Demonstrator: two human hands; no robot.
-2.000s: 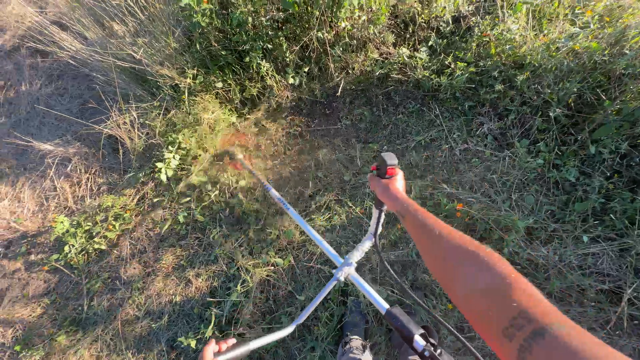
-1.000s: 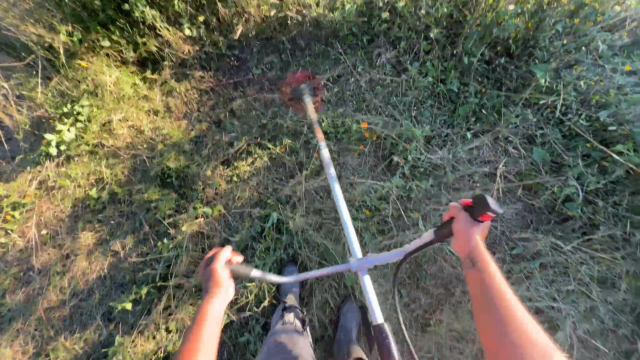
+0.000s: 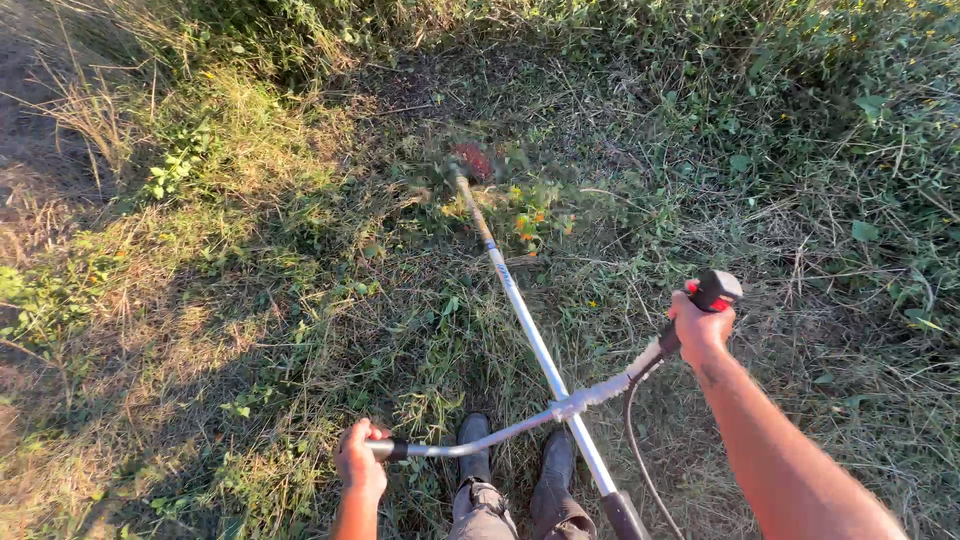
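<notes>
A brush cutter with a long metal shaft [image 3: 536, 337] slants up and to the left from the bottom of the view. Its reddish cutting head [image 3: 472, 162] is blurred, low among green plants. My right hand [image 3: 701, 326] grips the black throttle handle [image 3: 716, 292], which has red controls. At lower left, my left hand [image 3: 361, 459] is closed around the black end grip [image 3: 388, 449] of the handlebar [image 3: 480, 442]. The bar crosses the shaft at a wrapped joint [image 3: 570, 405]. A dark cable [image 3: 637, 450] hangs below the throttle handle.
My boots [image 3: 555, 465] stand on cut grass just below the handlebar. Orange flowers [image 3: 529, 225] grow right beside the shaft, near the cutting head. Dense leafy brush [image 3: 847, 97] fills the upper right, and tall dry grass [image 3: 97, 120] stands at upper left.
The cutting head has swung from the left to the right, then part of the way back left. Both hands have kept their grip since one second ago. The view has shifted with the swing.
</notes>
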